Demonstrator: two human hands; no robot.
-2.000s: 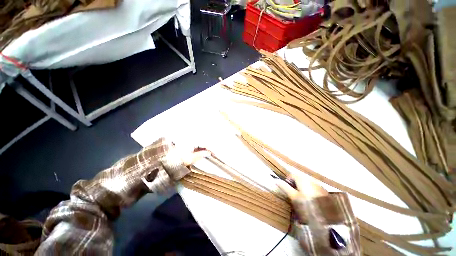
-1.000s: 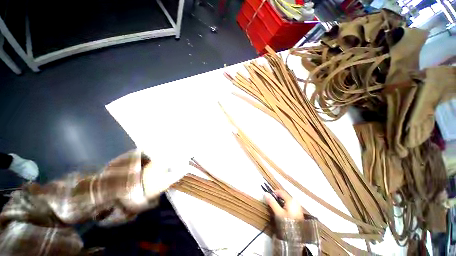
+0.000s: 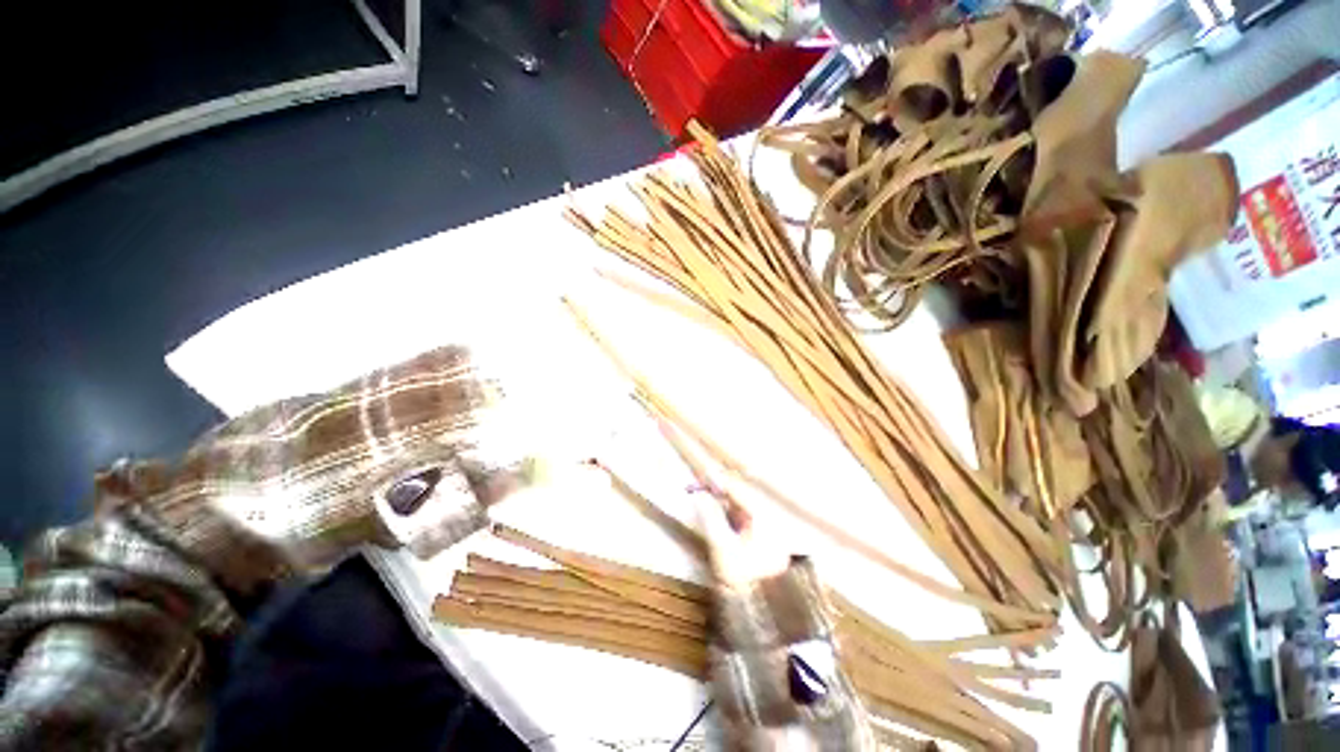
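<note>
My left hand (image 3: pixel 547 444) is washed out against the white table; its fingers and any hold are unclear. My right hand (image 3: pixel 720 532) is closed, with a small dark part of the thread snips (image 3: pixel 739 517) at the fingers; the blades cannot be made out. A single brown strap (image 3: pixel 641 501) runs from close to my left hand to my right hand. The near bundle of straps (image 3: pixel 573 602) lies below both hands and passes under my right sleeve. Two thin straps (image 3: pixel 683 426) lie just beyond my right hand.
The far pile of straps (image 3: pixel 823 345) lies across the white table (image 3: pixel 353 316). Coiled straps (image 3: pixel 911 221) and crumpled brown pieces (image 3: pixel 1124 294) are at the right. A red crate (image 3: pixel 698 66) and a metal frame (image 3: pixel 221 125) stand beyond the table.
The view has swung right, so the table's contents shift left and a wall sign appears. My left hand, away from my right a second ago, is now closer to it. The near bundle's ends are more spread.
</note>
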